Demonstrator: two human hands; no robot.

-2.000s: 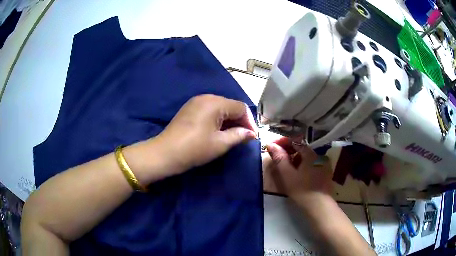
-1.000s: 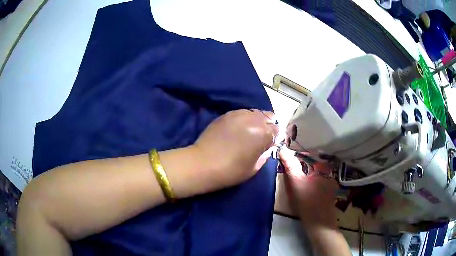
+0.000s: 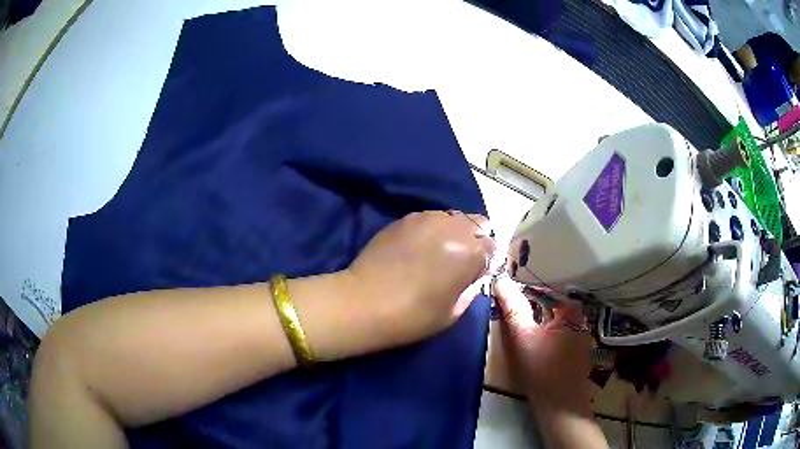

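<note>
The navy blue garment panel lies flat on the white table, its right edge running beside the needle area. My left hand, with a gold bangle on the wrist, rests on the panel, fingers curled and fingertips pinching at its right edge. My right hand is under the machine head, fingertips at the same edge near the bright light, partly hidden by the machine. The white sewing machine with a purple label stands at the right. The needle and presser foot cannot be made out clearly.
The table extends left and behind the panel. A pale slotted fitting lies behind the needle area. A dark red scrap bundle hangs below the machine arm. A green mesh and blue object are at the far right.
Since two seconds ago the view has shifted, so machine and panel appear elsewhere. My left hand has gone from an open pinch to tightly curled at the edge. Over the last second the hands barely moved.
</note>
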